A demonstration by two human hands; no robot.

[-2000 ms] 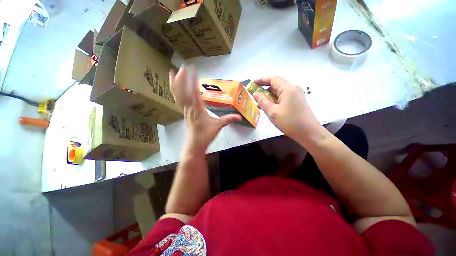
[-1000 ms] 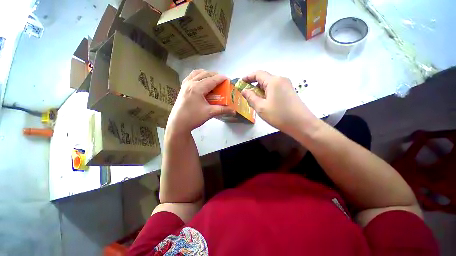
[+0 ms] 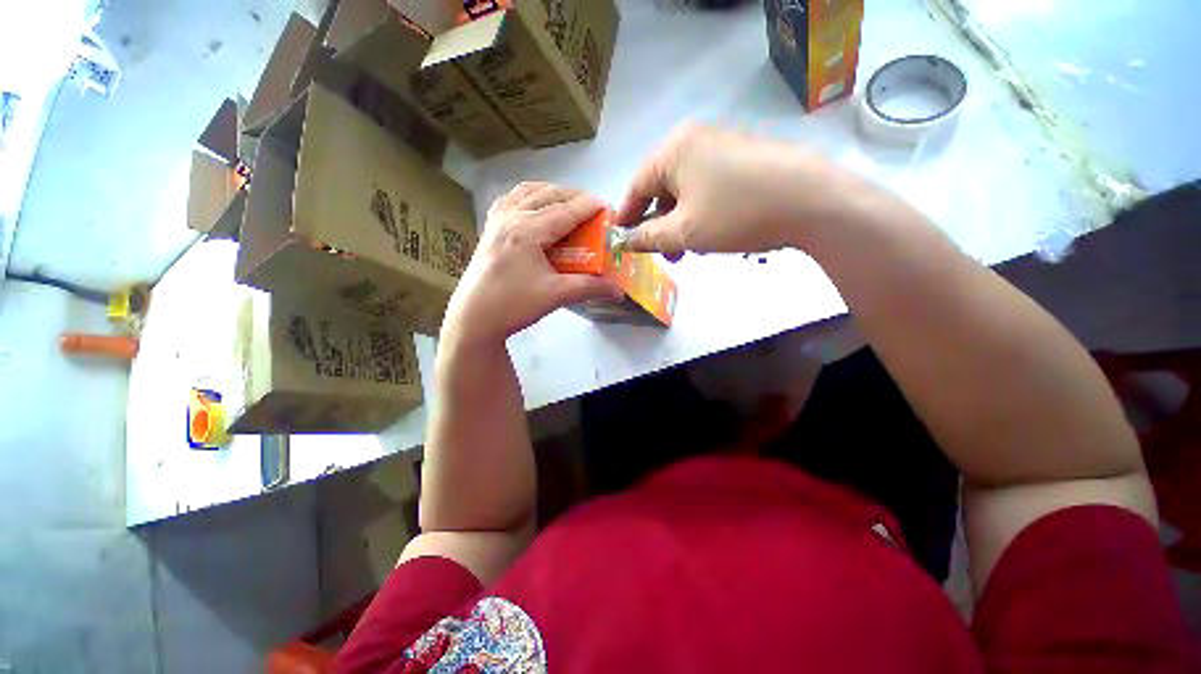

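Observation:
An orange and black retail box (image 3: 649, 288) lies tilted on the white table (image 3: 580, 369), near its front edge. My left hand (image 3: 518, 263) grips its orange top end from the left, fingers over and thumb below. My right hand (image 3: 718, 191) is palm down over the box's right side. Its fingertips are drawn together at the box edge beside my left fingertips. A small pale yellowish bit shows at those fingertips. Whether the right hand holds it is unclear, as the hand hides most of that spot.
Open brown cartons (image 3: 375, 224) stand on the left, another carton (image 3: 533, 79) behind. A second retail box (image 3: 814, 53) and a tape roll (image 3: 913, 92) are at the back right. An orange-yellow roll (image 3: 204, 419) sits at the left table end. A red stool (image 3: 1159, 395) is at right.
My left hand has come down onto the box and closed around its top end. My right hand has turned palm down and moved to the box's upper edge; the yellowish piece is now mostly hidden.

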